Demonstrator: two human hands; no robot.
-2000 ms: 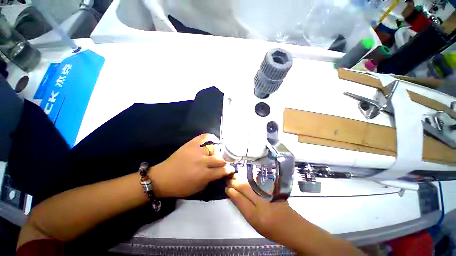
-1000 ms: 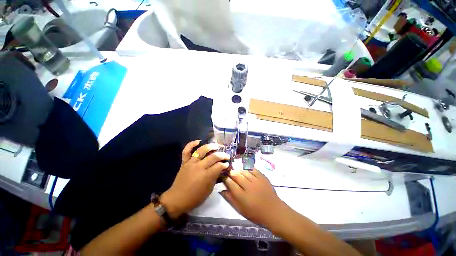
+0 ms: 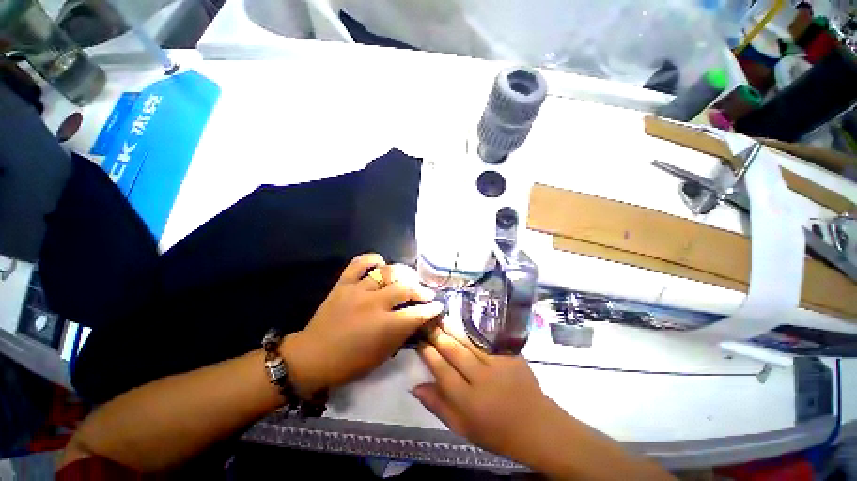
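A black fabric piece (image 3: 272, 230) lies flat on the white table left of the machine head and hangs over the front edge. My left hand (image 3: 362, 319), with a ring and bracelet, holds the fabric edge at the needle area, its fingertips close together. My right hand (image 3: 470, 371) lies just right of it, palm down, fingertips beside the left ones at the fabric edge. The needle and presser foot are mostly hidden by my fingers and the shiny metal guard (image 3: 512, 305) on the sewing machine head (image 3: 460, 221).
A grey ribbed cylinder (image 3: 512, 111) stands on the head. Cardboard strips (image 3: 639, 235) and white tape (image 3: 778, 244) cover its top. A blue card (image 3: 167, 141) lies at the left. Thread cones (image 3: 705, 92) stand at the back right. A measuring strip (image 3: 376, 445) runs along the front edge.
The camera view has shifted and come closer to the machine. My right fingers lie flatter beside the left hand than two seconds ago. Less fabric shows under and in front of my hands.
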